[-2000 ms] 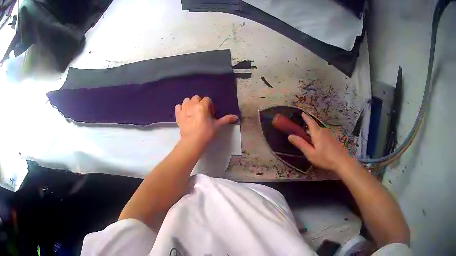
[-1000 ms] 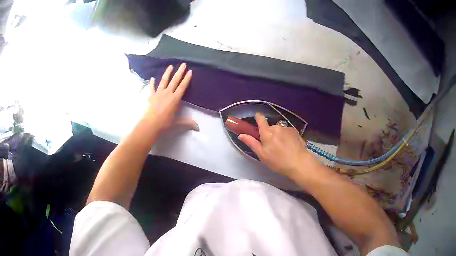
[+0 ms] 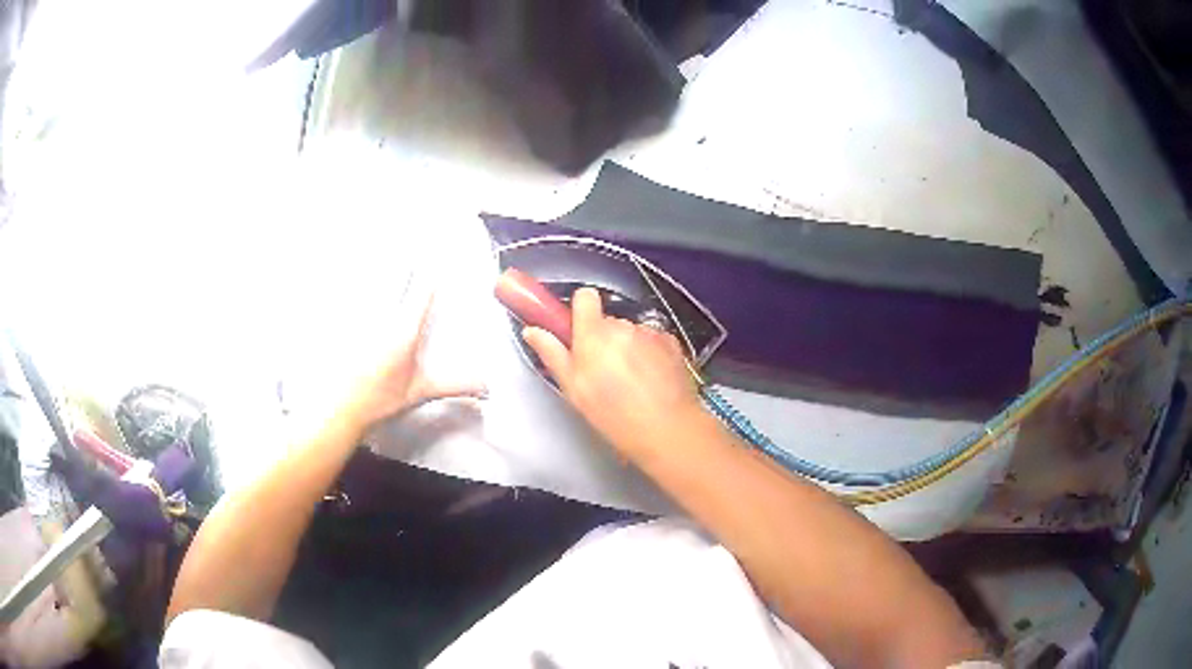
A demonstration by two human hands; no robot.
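The color-blocked panel (image 3: 863,314) lies flat on the pressing table, with a dark grey band at the back, purple in the middle and white towards me. My right hand (image 3: 621,366) is shut on the reddish handle of the steam iron (image 3: 588,268), which rests on the purple strip and white section near the panel's left end. My left hand (image 3: 392,373) rests at the panel's left end on the white cloth, thumb apart. Its fingers are washed out by glare, so its hold cannot be told.
Blue and yellow hoses (image 3: 889,484) trail right from the iron across the panel's near edge. Dark crumpled cloth (image 3: 562,79) lies at the back. Stacked panels (image 3: 1046,144) lie at the back right. Odds and ends (image 3: 144,457) are at lower left.
The iron in my right hand has moved from the bare table onto the panel, then left along it. My left hand has moved to the panel's left end. The view has shifted left.
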